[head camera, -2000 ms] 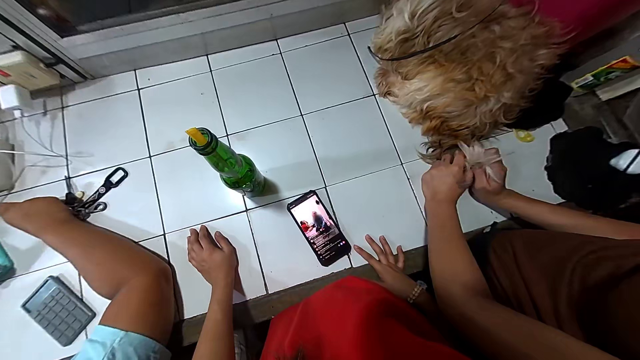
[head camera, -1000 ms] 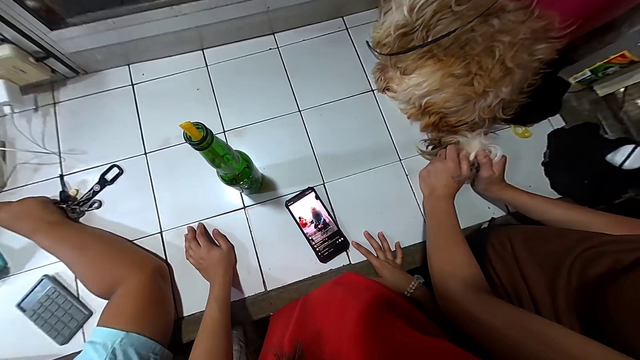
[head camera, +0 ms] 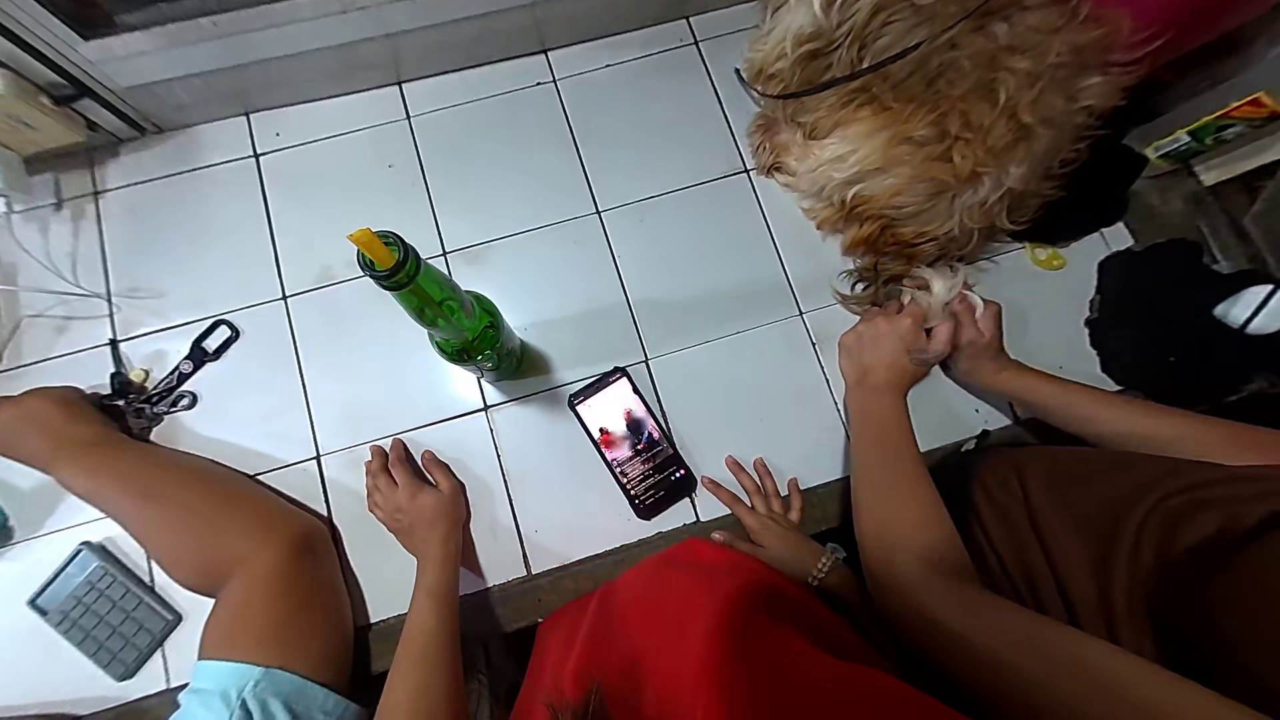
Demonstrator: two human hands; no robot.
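Observation:
My left hand (head camera: 418,497) rests on the white floor tiles with its fingers slightly curled and nothing in it. My right hand (head camera: 765,515), with a beaded bracelet at the wrist, lies near the tile edge, fingers spread and holding nothing. Between them, nearer my right hand, a smartphone (head camera: 633,443) lies face up with its screen lit. Beyond the phone, to its left, stands a green glass bottle (head camera: 478,335) with a yellow piece (head camera: 372,247) sticking out of its mouth.
At right, another person's hands (head camera: 900,345) hold pale hair beside a curly-haired dog (head camera: 930,130). Another person's bent leg (head camera: 190,500) is at left, near a grey calculator (head camera: 106,610) and a black strap with a clip (head camera: 185,370). A black bag-like item (head camera: 1150,320) lies far right.

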